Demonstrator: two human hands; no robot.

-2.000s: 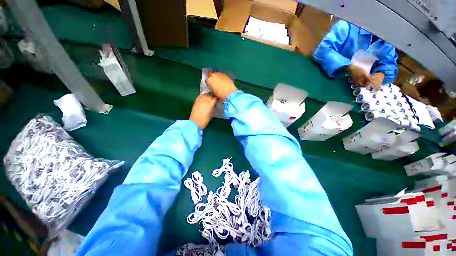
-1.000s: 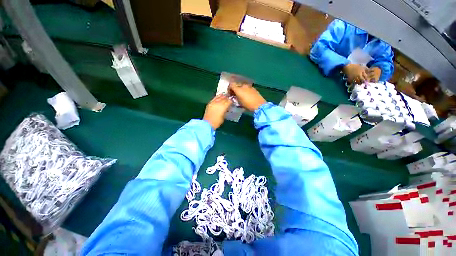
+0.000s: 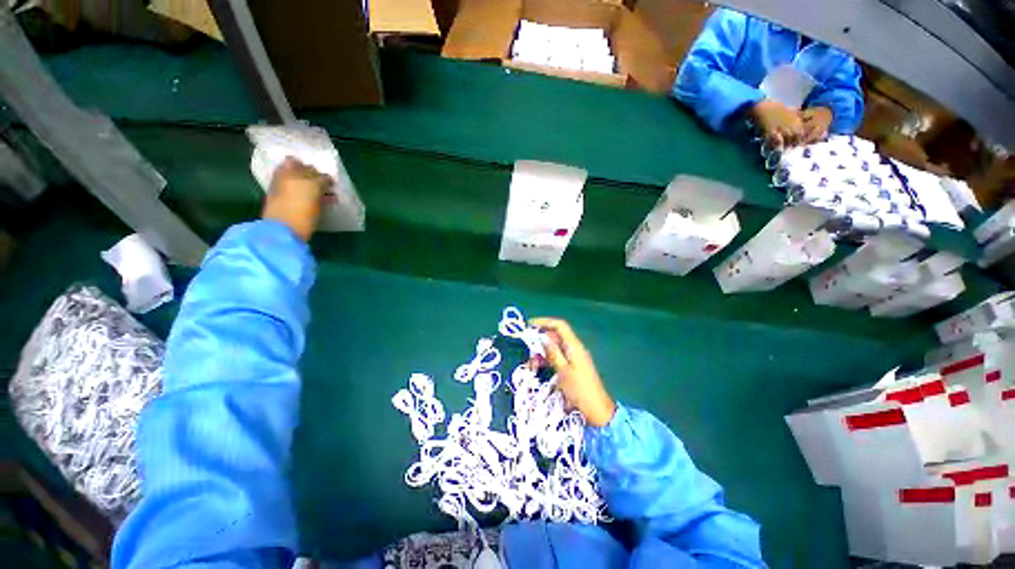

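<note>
My left hand (image 3: 298,198) is on a white retail box (image 3: 343,191) at the upper left of the dark green strip; its fingers lie over the box and their hold is partly hidden. My right hand (image 3: 570,370) is at the upper right edge of the cable heap (image 3: 490,450), its fingers on a small coiled white cable (image 3: 521,330). Another white retail box (image 3: 541,213) stands alone in front of me with its flap up.
More open boxes (image 3: 682,228) stand in a row to the right. A bag of cables (image 3: 89,389) and a crumpled white wrapper (image 3: 140,273) lie left, by a metal post (image 3: 106,145). Stacked boxes (image 3: 890,489) are lower right. A person (image 3: 768,83) handles white cylinders (image 3: 851,183) opposite.
My hands have parted from the box in front of me. My left hand has moved left to another box, and my right hand has come back to the cable heap.
</note>
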